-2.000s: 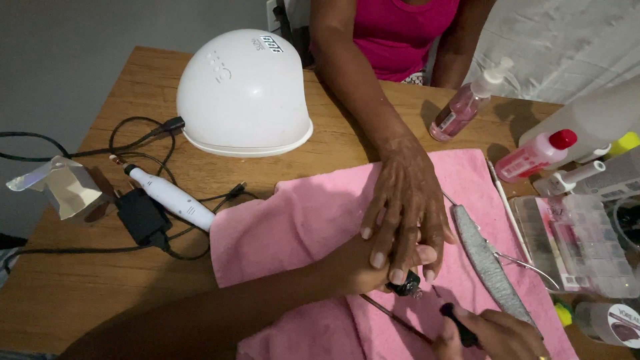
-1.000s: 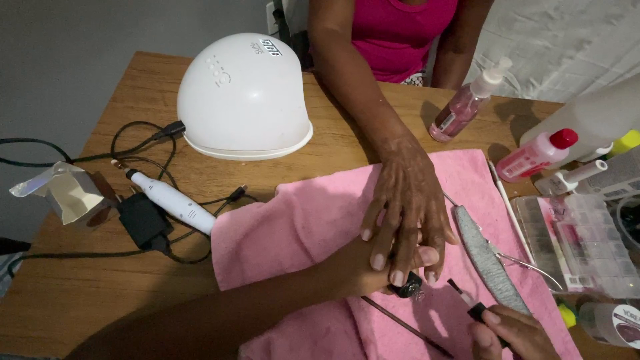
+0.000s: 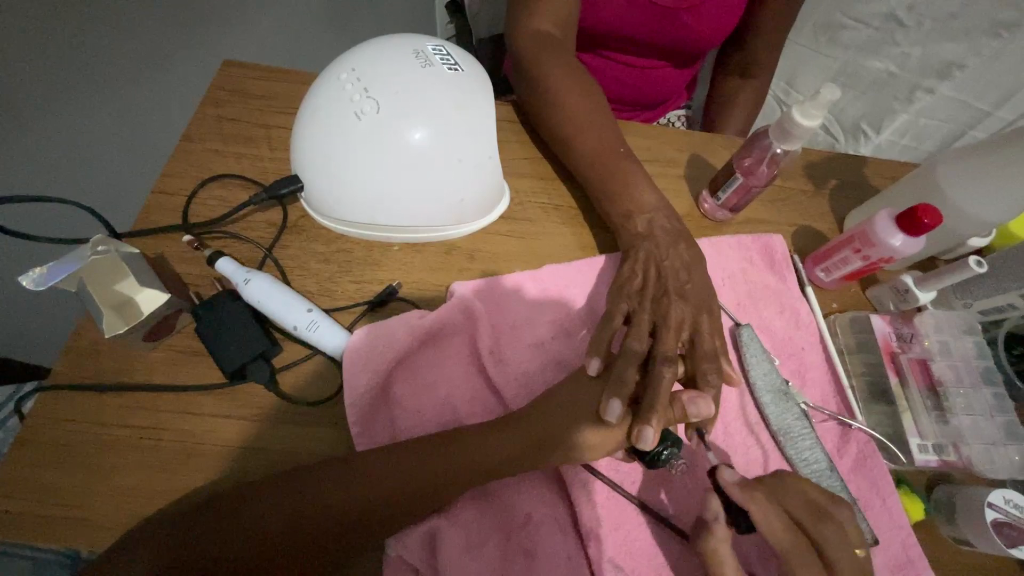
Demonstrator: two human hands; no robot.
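Note:
My left hand (image 3: 608,416) lies under the fingers of another person's hand (image 3: 664,312), its thumb on one finger. It also holds a small dark nail polish bottle (image 3: 661,453), uncapped, beneath those fingers. My right hand (image 3: 788,520) grips the black cap of a nail polish brush (image 3: 730,500); the brush tip is at a fingernail of the other person's hand. A pink towel (image 3: 496,336) is spread under the hands. On it, a grey nail file (image 3: 788,408) lies over a thin metal tool (image 3: 856,424), and a thin dark stick (image 3: 636,500) lies near the bottle.
A white nail lamp (image 3: 400,144) stands behind the towel. At left are a white electric nail drill (image 3: 280,304), a black power adapter (image 3: 236,336), cables and an open small box (image 3: 120,292). Several bottles, including a pink spray bottle (image 3: 748,172), and a clear compartment case (image 3: 944,392) line the right side.
My right hand has brought the brush from over the towel, right of the fingers, up to a fingernail of the other person's hand. My left hand has barely moved.

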